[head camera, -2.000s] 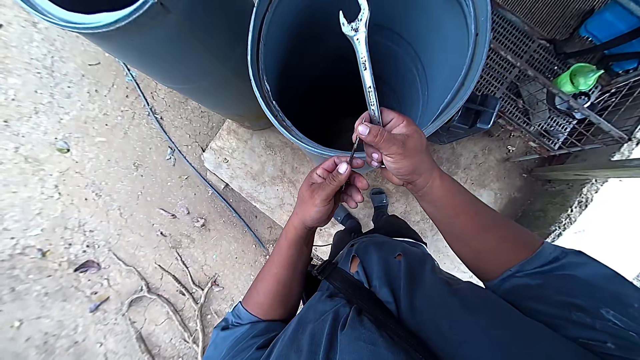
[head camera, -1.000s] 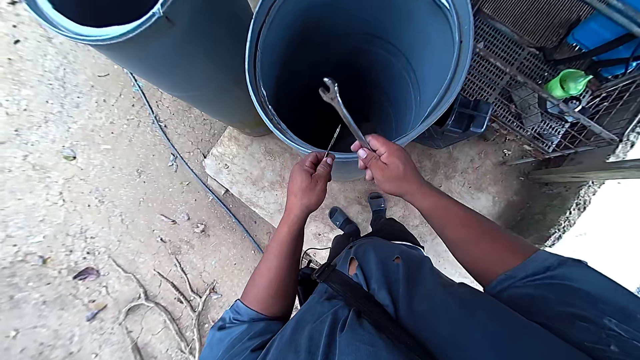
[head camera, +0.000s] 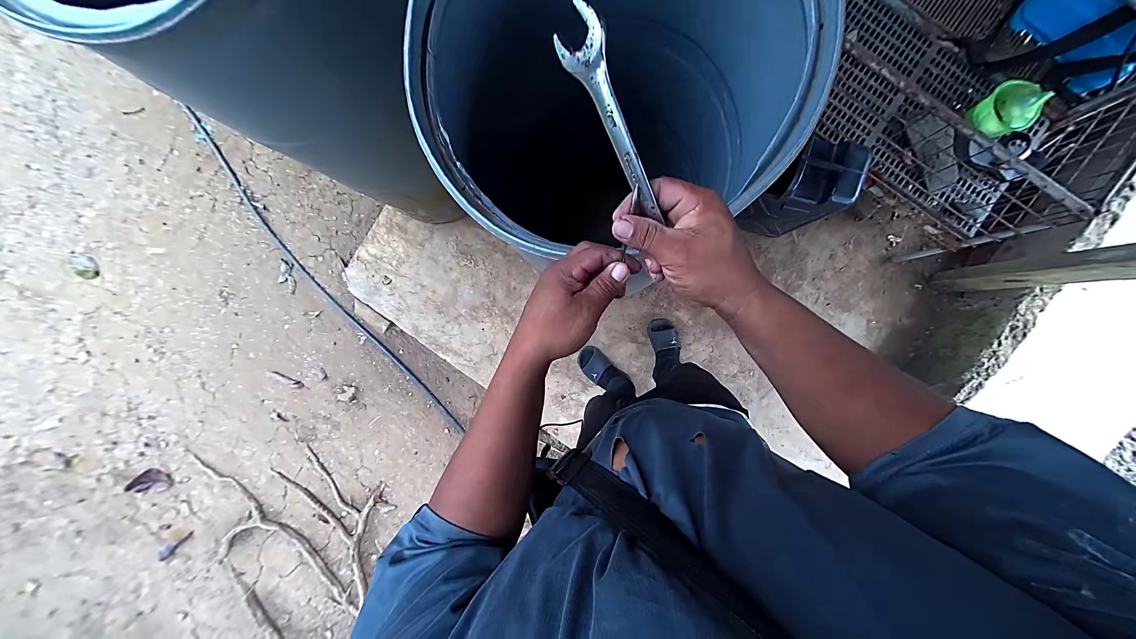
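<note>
My right hand (head camera: 697, 244) grips the lower part of a metal wrench (head camera: 612, 111), whose open-ended jaw points up over the mouth of a blue plastic barrel (head camera: 772, 115). My left hand (head camera: 581, 297) is just left of and below it, thumb and forefinger pinched on a thin dark piece (head camera: 624, 252) that runs up toward the wrench shaft. The fingers hide most of that piece, so its kind is unclear. The fingertips of both hands are close together above the barrel's near rim. The wrench's lower end is hidden in my right hand.
A second blue barrel (head camera: 293, 98) stands at the upper left. A dark hose or cable (head camera: 328, 297) crosses the dirt ground beside a concrete slab (head camera: 453, 284). Dry roots (head camera: 293, 541) lie at the lower left. At the right are a black plastic container (head camera: 821, 182), a metal rack (head camera: 958, 133) and a green container (head camera: 1007, 108).
Since a second ago, the wrench has come up to a steeper angle and appears larger. My hands have drawn closer together; the thin piece, visible beside the wrench then, is now mostly covered by fingers.
</note>
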